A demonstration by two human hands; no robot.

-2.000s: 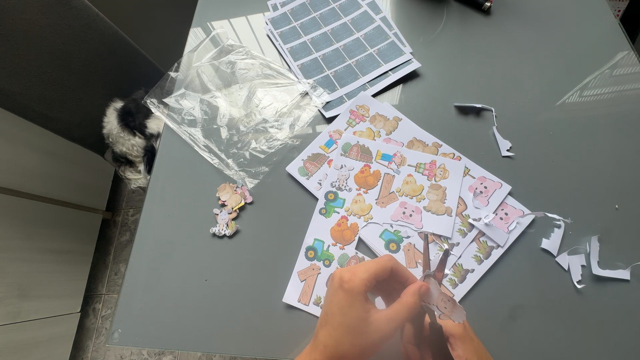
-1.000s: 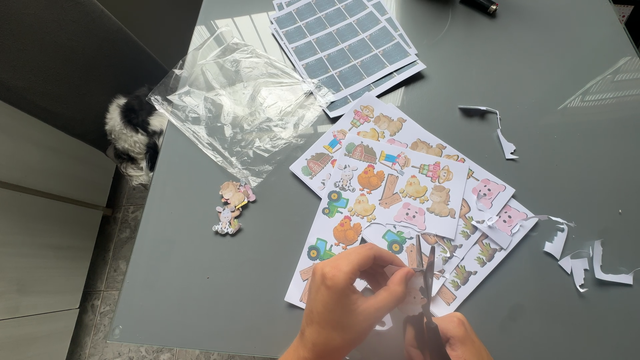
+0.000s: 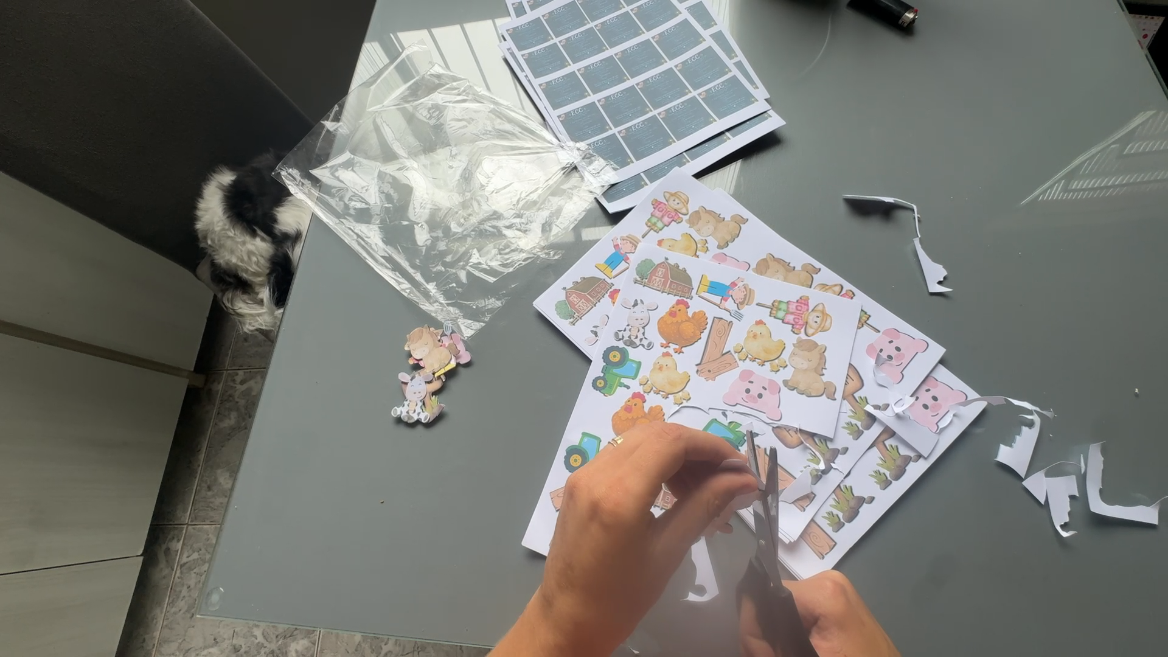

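My left hand point(image 3: 639, 511) pinches a small paper cutout, mostly hidden by the fingers, beside the blades of a pair of scissors point(image 3: 766, 520). My right hand point(image 3: 826, 611) holds the scissors by the handles, their blades a little apart and pointing away from me. A white paper strip point(image 3: 703, 573) hangs below my left fingers. Beneath and beyond the hands lie overlapping white sheets printed with farm pictures point(image 3: 698, 306). Several cut-out animal figures point(image 3: 418, 398) lie in a small heap to the left.
A crumpled clear plastic sheet or bag point(image 3: 438, 182) lies at the upper left. Sheets with dark printed rectangles point(image 3: 639, 82) are behind the farm sheets. Paper scraps point(image 3: 1063, 493) lie at the right. A black-and-white furry animal point(image 3: 246, 237) is beside the grey table's point(image 3: 365, 547) left edge.
Two seconds ago the cutout showed beside the blades; now my left fingers mostly cover it. My left hand has turned, and a white strip now hangs below it.
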